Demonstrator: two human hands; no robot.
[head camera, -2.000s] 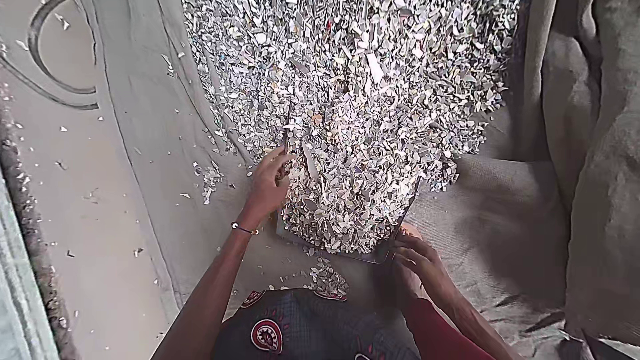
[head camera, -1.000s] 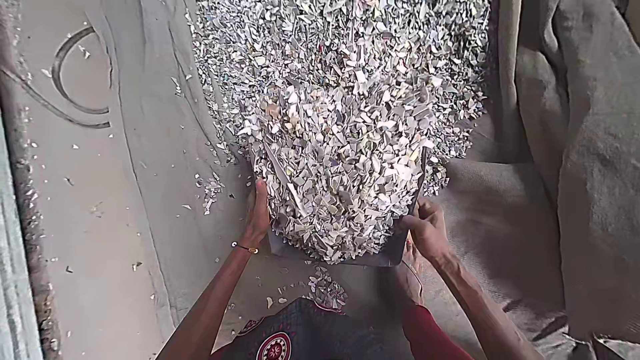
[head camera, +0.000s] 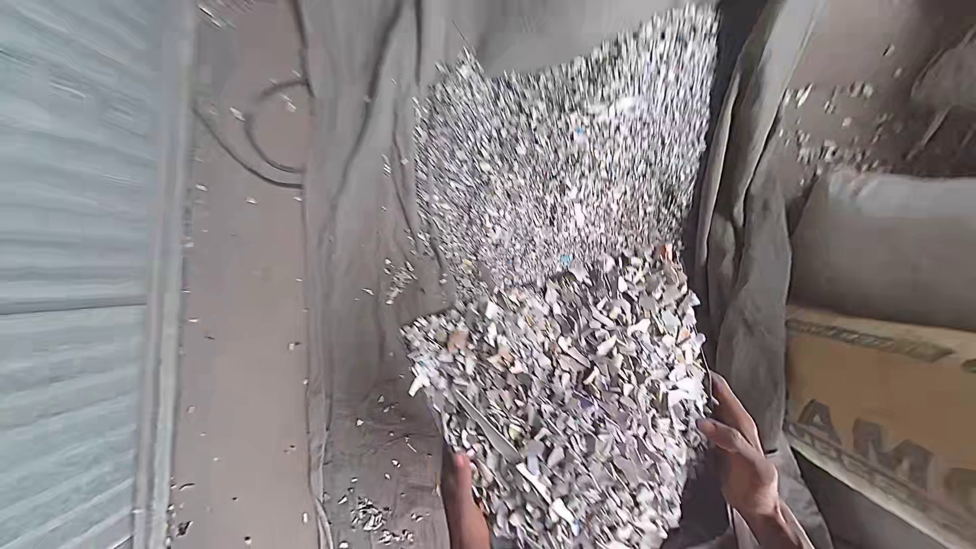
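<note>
A dark tray (head camera: 700, 499), heaped with small pale flakes and shreds (head camera: 579, 396), is held up between my two hands. My left hand (head camera: 463, 496) grips its left side, with only part of the fingers and hand in view at the bottom. On the right side, my right hand (head camera: 738, 446) is closed on the tray's edge. Most of the tray is hidden under the flakes; a long thin strip (head camera: 488, 428) lies among them. Beyond the tray spreads a large pile of similar flakes (head camera: 564, 168) on grey cloth.
Grey cloth (head camera: 358, 267) borders the pile at left, and folded cloth (head camera: 751, 252) at right. A curved cable or hose (head camera: 263, 171) lies on the floor (head camera: 244, 381). Pale corrugated sheeting (head camera: 76, 267) stands far left. A printed yellow-brown box or sack (head camera: 877, 396) is at right.
My left hand has moved from the flakes to the tray's left side. The tray, earlier low against the pile, is now lifted with its heap between both hands. The view has shifted widely.
</note>
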